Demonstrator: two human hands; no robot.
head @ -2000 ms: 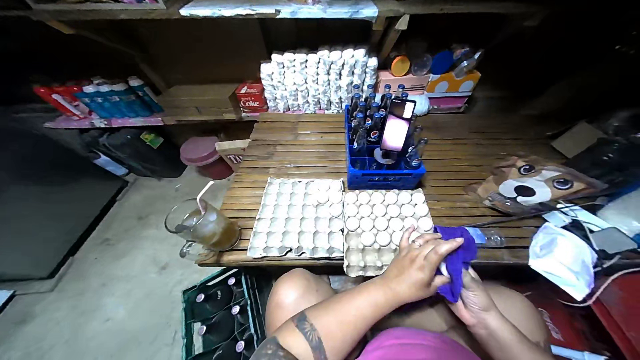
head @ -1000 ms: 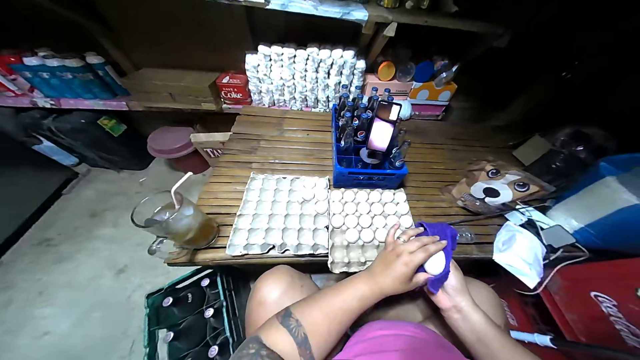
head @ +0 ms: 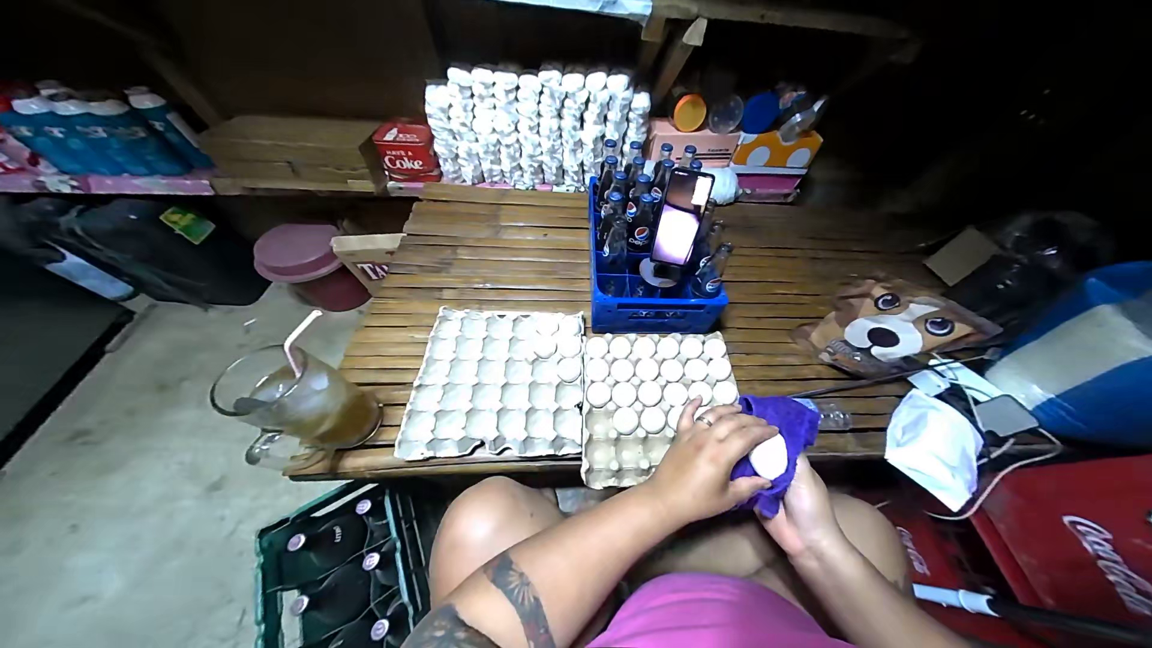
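My left hand [head: 720,454] lies over a white egg [head: 769,457] wrapped partly in a purple cloth [head: 792,423], its fingers closed on egg and cloth. From below and the right, my right hand [head: 804,511] grips the same cloth; its fingertips are partly hidden. Both hands are above my lap, at the table's front edge. Beside them is a cardboard egg tray [head: 616,457] with rows of white eggs at the back and bare cups in front. A second egg tray [head: 477,387], touching it on the left, holds a few eggs at its right side.
A glass pitcher [head: 315,405] with brown liquid and a straw stands at the table's left corner. Behind the trays is a blue crate [head: 661,315] of Pepsi bottles with a phone [head: 682,216] on it. A white mask [head: 936,445] lies right; a bottle crate [head: 270,576] stands below left.
The white egg, mostly hidden by my hands and the cloth two seconds ago, now shows between them. Both hands remain together on the cloth. The view has shifted somewhat.
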